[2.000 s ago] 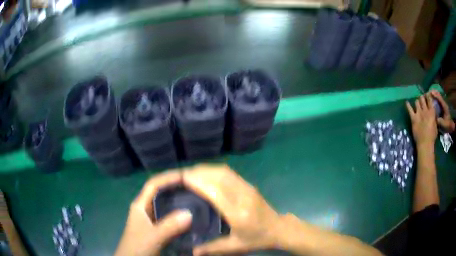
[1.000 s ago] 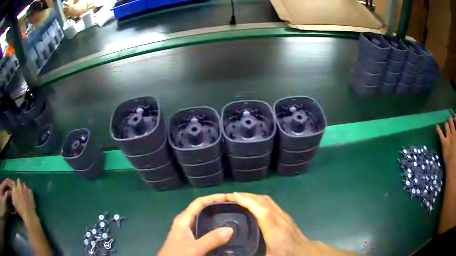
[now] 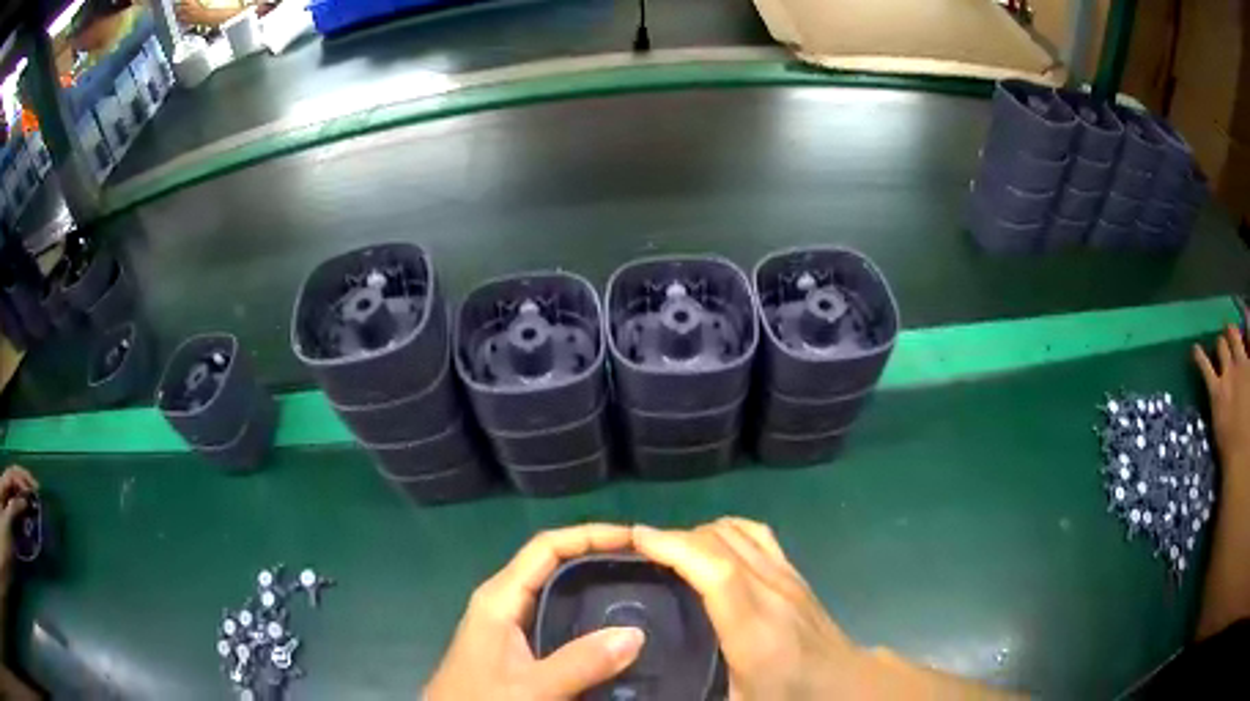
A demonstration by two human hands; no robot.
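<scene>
A dark grey rounded-square housing (image 3: 672, 633) is held at the bottom centre, its flatter face with a recessed centre towards me. My left hand (image 3: 528, 623) wraps its left side, with the thumb lying across the face. My right hand (image 3: 768, 616) wraps its top and right side. The housing's lower end is cut off by the frame edge. Four stacks of nested housings (image 3: 532, 411) stand just beyond my hands, open tops up, each showing a central post. A small pile of fittings (image 3: 261, 633) with white discs lies to the left.
A larger pile of fittings (image 3: 1158, 473) lies at the right beside another person's arm (image 3: 1227, 520). A short stack (image 3: 219, 411) stands at the left, near another person's hand (image 3: 17, 514) on a housing. More stacks (image 3: 1014, 171) stand at the far right, below cardboard (image 3: 918, 39). A green strip (image 3: 1042, 353) crosses the bench.
The view has swung and steadied since the earliest frame. Both hands keep hold of the housing with almost the same grip. The left neighbour's hands have shifted towards the left edge.
</scene>
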